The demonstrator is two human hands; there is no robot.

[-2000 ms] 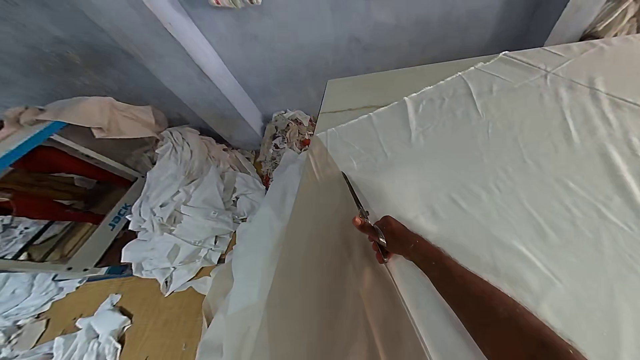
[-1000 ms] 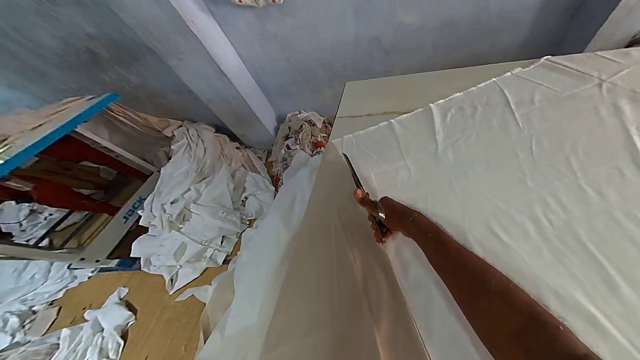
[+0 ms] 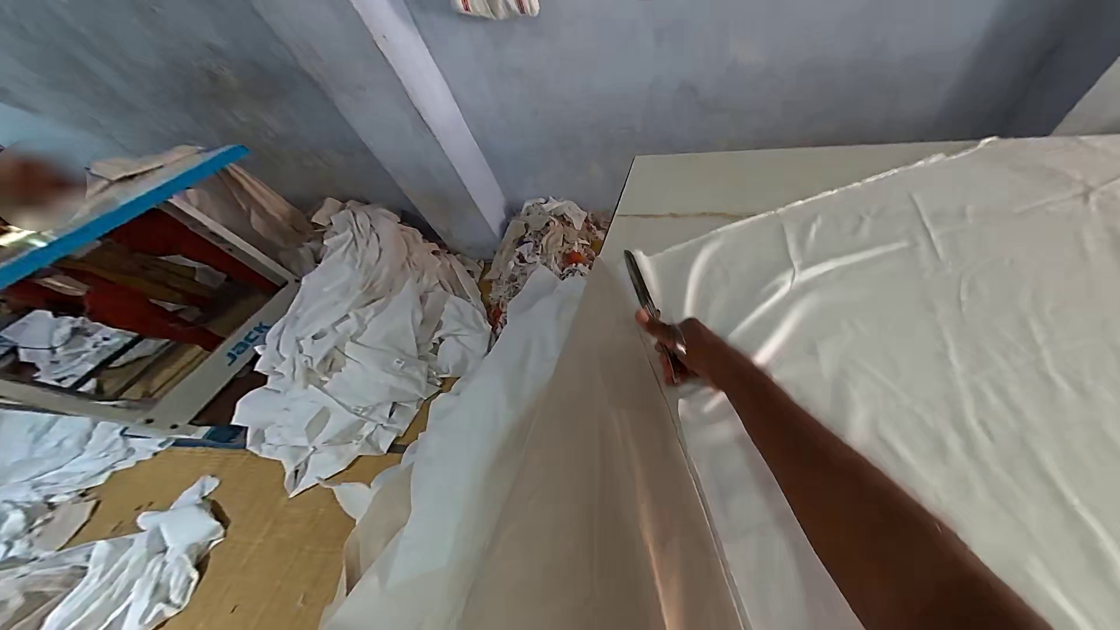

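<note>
My right hand grips a pair of dark metal scissors at the left part of the table. The blades point away from me, near the far left corner of the white fabric that lies wrinkled over the tabletop. Left of the blades, a beige fabric strip hangs over the table's side, with paler sheer cloth beside it. A cut line runs back from the hand between strip and fabric. My left hand is not in view; a blurred brown shape at the far left edge cannot be made out.
A sewing-machine table with a blue edge stands at left. White cloth is heaped beside it, and mixed scraps lie by the wall. More white pieces are on the brown floor. The bare tabletop shows along the far side.
The scissors have advanced toward the fabric's far edge, with my right hand still on them. A blurred brown shape has appeared at the far left. The view has shifted somewhat.
</note>
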